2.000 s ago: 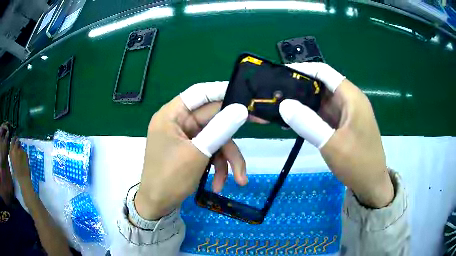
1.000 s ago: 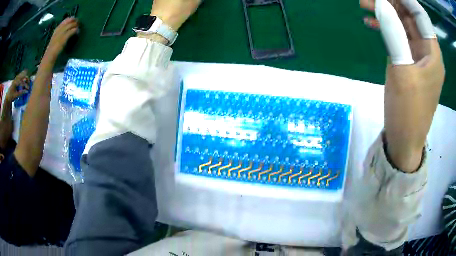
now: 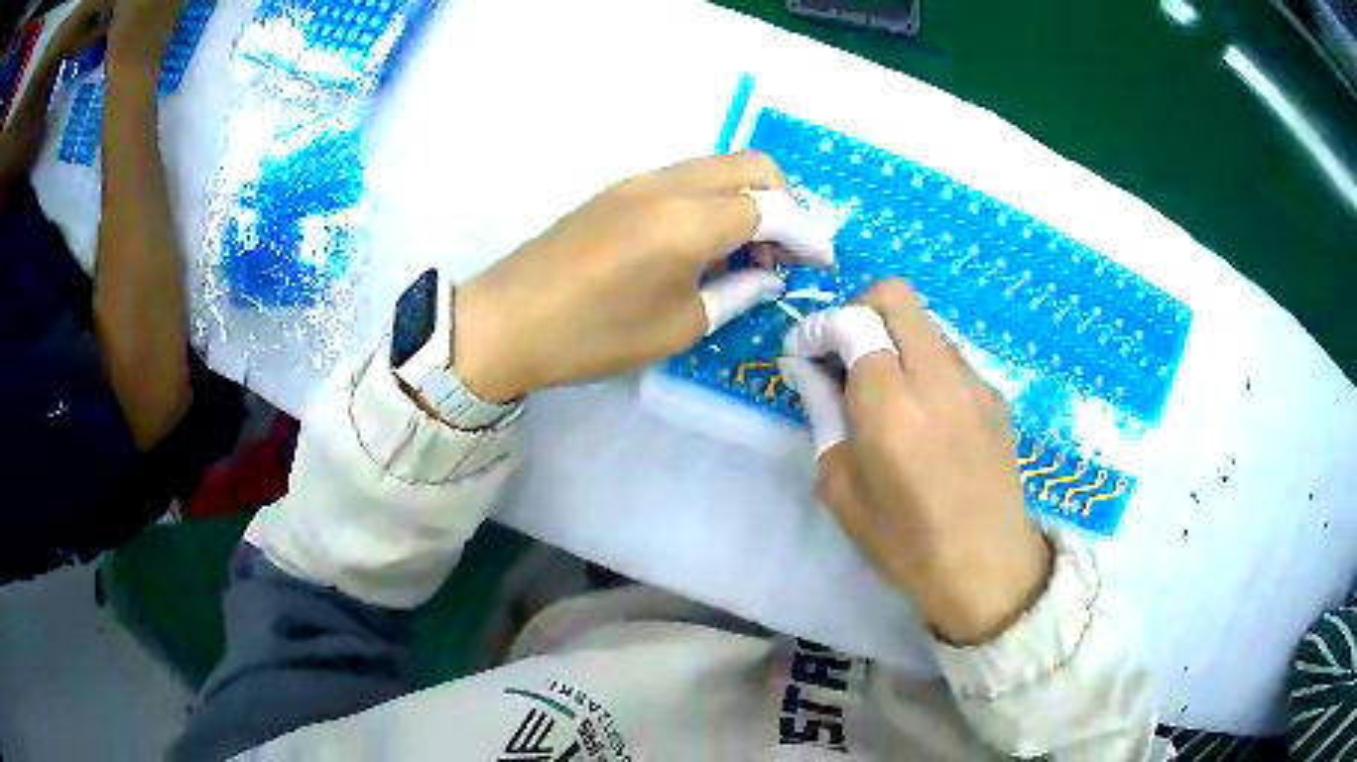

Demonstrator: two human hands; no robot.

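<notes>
The bright blue carrier sheet (image 3: 1012, 298) lies tilted on the white table covering. Orange-gold zigzag flex cables (image 3: 1075, 479) sit in a row along its lower edge, partly hidden by my right hand. My left hand (image 3: 625, 276), with white finger cots and a watch on the wrist, is over the sheet's left part, thumb and finger close together. My right hand (image 3: 915, 432), also with white cots, is beside it with thumb and finger pinched. A small whitish sliver shows between the fingertips; I cannot tell what it is or which hand holds it.
The green conveyor belt (image 3: 1072, 104) runs beyond the covering, with the end of one phone frame (image 3: 856, 12) at the top edge. Crinkled clear bags with blue sheets (image 3: 298, 194) lie to the left. Another person's arm (image 3: 142, 238) is at the far left.
The phone frame I held earlier is no longer in my hands. Both hands have come back from over the belt to the blue sheet. The view has turned and shifted.
</notes>
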